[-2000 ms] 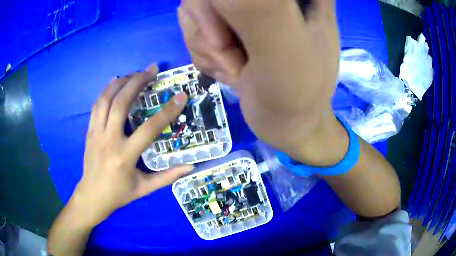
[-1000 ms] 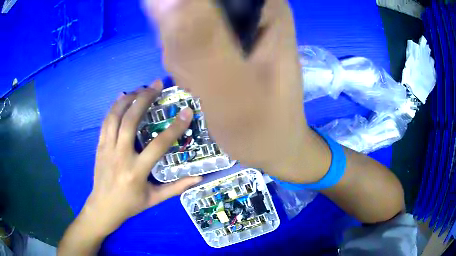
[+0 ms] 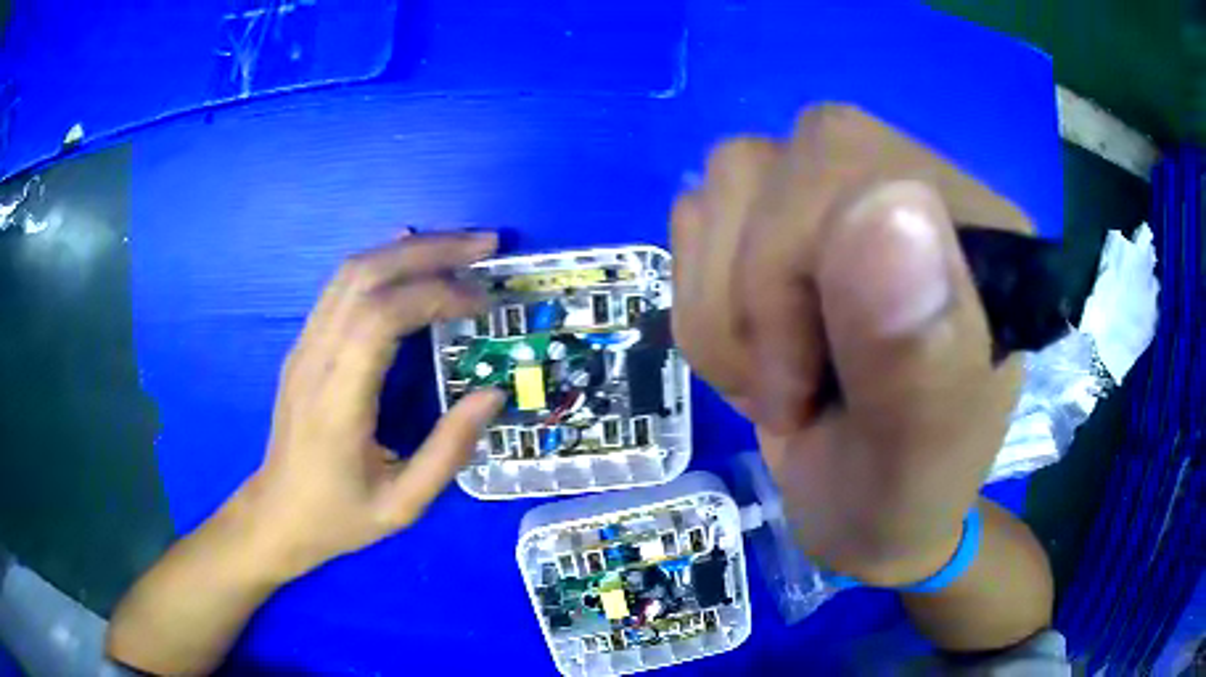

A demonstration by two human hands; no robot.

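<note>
An open white housing (image 3: 569,479) with a green circuit board, yellow block and thin wires lies on the blue sheet. My left hand (image 3: 377,384) is at its left side, fingers on the upper left edge, thumb over the board's left part. My right hand (image 3: 860,318) is a fist to the right of the housing, closed around a black-handled tool (image 3: 1012,284); the tool's working end is hidden. A second open housing (image 3: 536,529) lies just below the first, with similar parts inside. No hand is on it.
A clear plastic bag (image 3: 1038,417) lies behind my right wrist, with a crumpled white bundle (image 3: 1122,307) beyond it. More film (image 3: 798,569) lies beside the second housing. Stacked blue sheets (image 3: 1148,489) stand at the right. The blue sheet (image 3: 265,199) covers the work surface.
My right hand has moved away from over the first housing to its right, uncovering the board. My left fingers and thumb have shifted to the housing's left side. Both housings appear farther right in view.
</note>
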